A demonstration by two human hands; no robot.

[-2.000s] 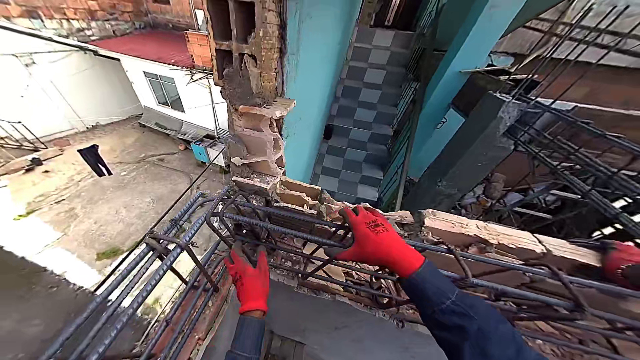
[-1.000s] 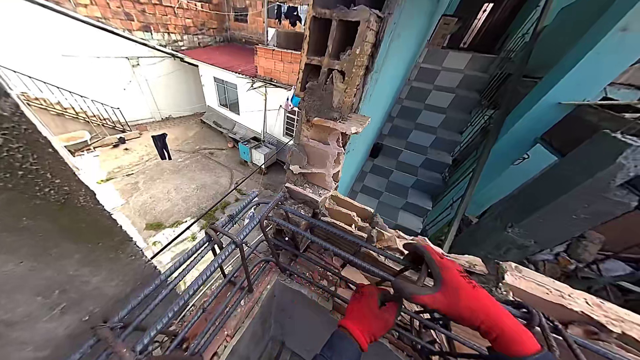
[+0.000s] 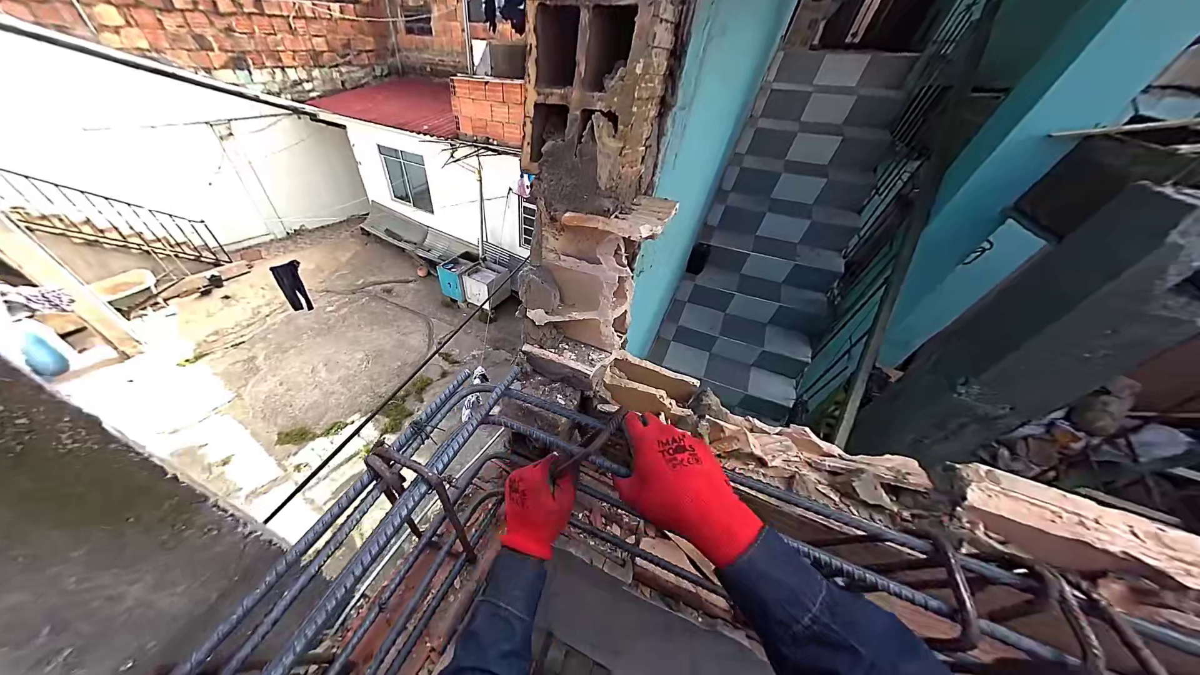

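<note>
My left hand [image 3: 539, 506], in a red glove, grips the lower end of a bent steel stirrup [image 3: 592, 448] that lies across the rebar. On the stirrup's upper end is my right hand [image 3: 689, 483], also gloved in red, its fingers closed around the metal. Ribbed rebar rods [image 3: 848, 567] run under the right forearm to the right. More long rods [image 3: 370, 553] slant down to the lower left, with another bent stirrup [image 3: 436, 487] around them. The two sets of rods meet at a corner just beyond my hands.
Broken hollow clay bricks [image 3: 1078, 530] line the wall behind the rebar. A jagged brick pillar [image 3: 586, 178] rises ahead. Beyond it, tiled stairs [image 3: 769, 253] lie beside a turquoise wall. A concrete yard [image 3: 328, 352] lies far below on the left. A grey concrete beam [image 3: 1041, 337] slants at right.
Both hands have come together at a stirrup near the rebar corner; two seconds ago they were farther apart. The view has swung toward the yard. The red glove at the far right edge is out of view.
</note>
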